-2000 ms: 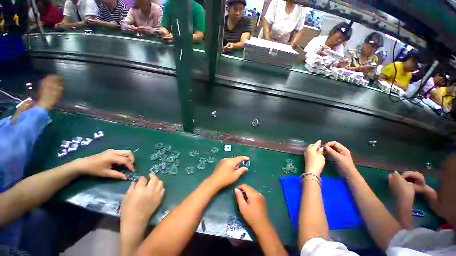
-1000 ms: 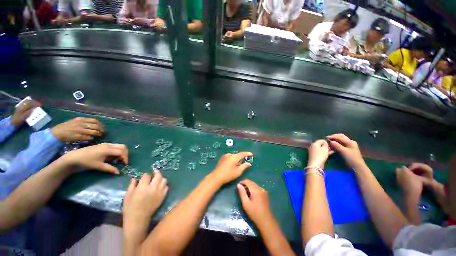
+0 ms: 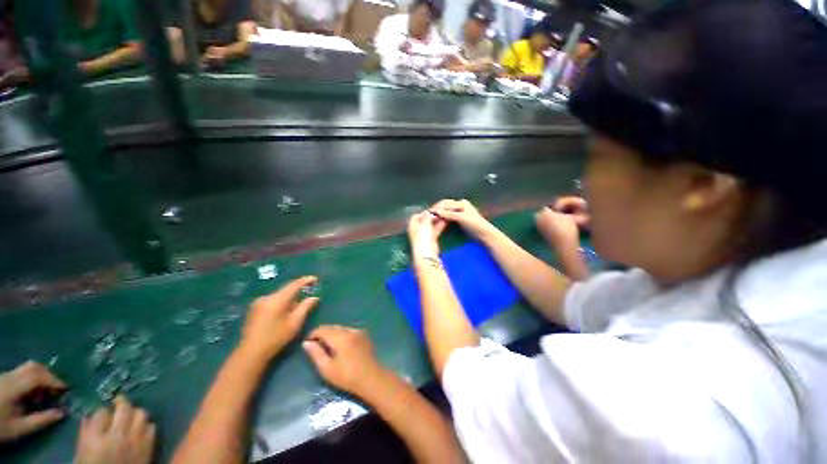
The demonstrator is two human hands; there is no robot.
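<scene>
My left hand (image 3: 274, 317) is near the middle of the green bench (image 3: 349, 304). Its thumb and index finger are around a small clear squarish part (image 3: 310, 289). My right hand (image 3: 346, 357) is half curled to the right of it, low over the bench. Its thumb and fingertips are close together, and blur hides whether anything is between them. A loose pile of clear parts (image 3: 122, 358) lies to the left of my hands, with more scattered between. A white square part (image 3: 267, 272) lies near the back edge of the bench.
A neighbour in a white shirt (image 3: 626, 381) fills the right side, both hands together above a blue mat (image 3: 485, 290). Another neighbour's hands (image 3: 116, 435) are at lower left. Small units sit on the dark belt (image 3: 363, 181). A green post (image 3: 104, 181) stands at left. Workers sit across the line.
The view has swung right, so the neighbour's head and shoulder now show and the bench things sit further left. My left finger and thumb look wider apart around the clear part.
</scene>
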